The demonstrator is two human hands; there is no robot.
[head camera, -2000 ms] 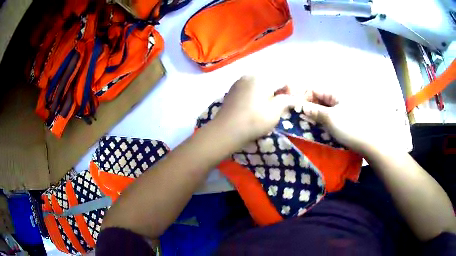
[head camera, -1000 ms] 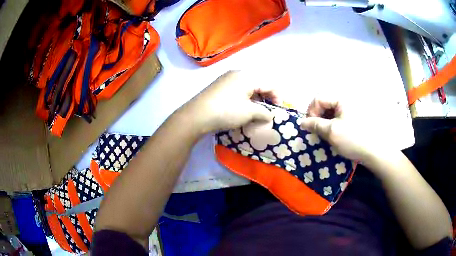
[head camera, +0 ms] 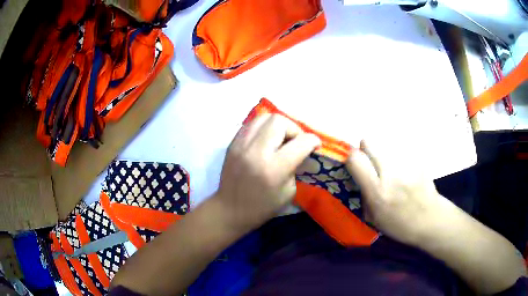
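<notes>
A printed panel, navy with cream four-petal flowers and an orange band, is held in front of me, its lower end near my body. An orange folded edge runs along its top between my hands. My left hand is closed on the upper left part, with fingers and thumb pinching the edge. My right hand pinches the edge's right end between thumb and fingers. The hands cover much of the panel's left and right sides. Both hands are bare.
An orange zippered pouch lies at the top of the white table. A carton of orange gussets is at left, a panel stack at lower left. Part of the sewing machine is at upper right, with an orange strip below.
The panel has been turned and folded so an orange edge now shows along its top. My left hand has shifted its grip to that edge, and both hands sit a little lower.
</notes>
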